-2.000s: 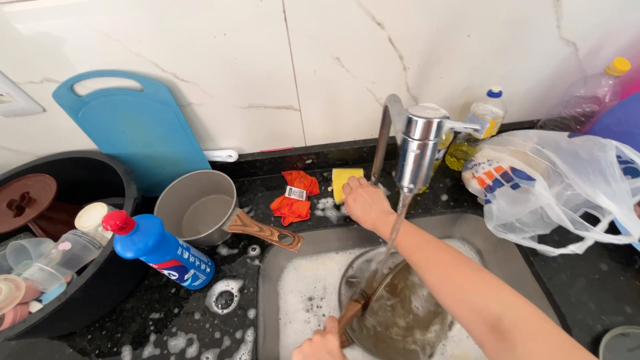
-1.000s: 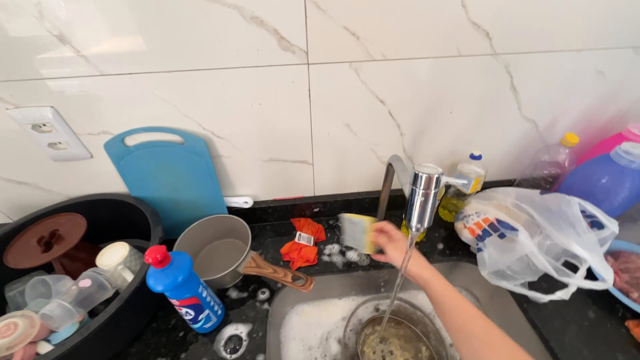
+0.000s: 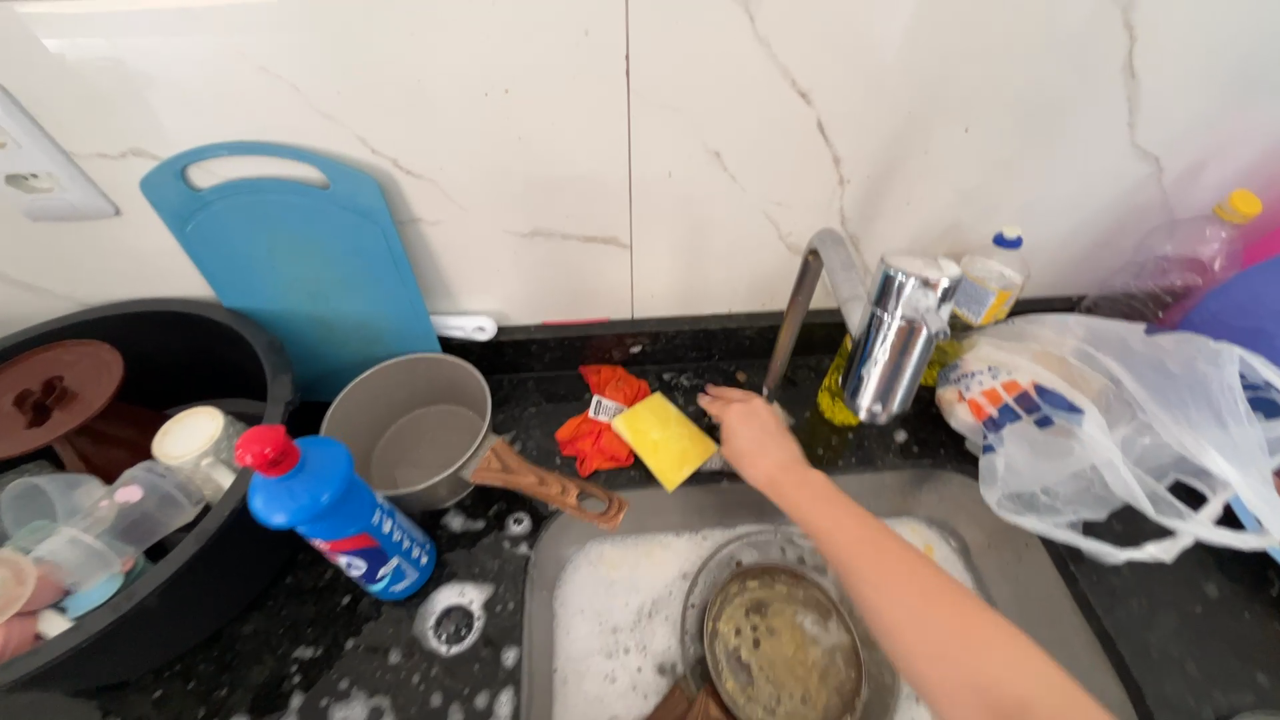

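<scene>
My right hand (image 3: pixel 755 435) reaches over the back edge of the sink, fingers pointing left. A yellow sponge (image 3: pixel 665 440) is just left of it, against an orange bundle (image 3: pixel 605 420) with a white label; a narrow gap shows between sponge and fingers. A chrome tap (image 3: pixel 890 340) stands to the right of the hand. Below the forearm, a round pan (image 3: pixel 785 640) with cloudy liquid sits in the foamy steel sink (image 3: pixel 540 610), over a larger round vessel partly hidden under it. A brown wood-look handle shows at the bottom edge. My left hand is out of view.
Left of the sink are a saucepan (image 3: pixel 410 430), a blue bottle with a red cap (image 3: pixel 340 510) and a black tub (image 3: pixel 270 370) of dishes. A blue cutting board (image 3: pixel 300 250) leans on the wall. A plastic bag (image 3: pixel 1130 430) and bottles stand at right.
The sponge, at my right hand's fingers a second ago, now shows apart from them beside the orange bundle. The water stream below the tap no longer shows. My left hand, seen two seconds ago, is out of view.
</scene>
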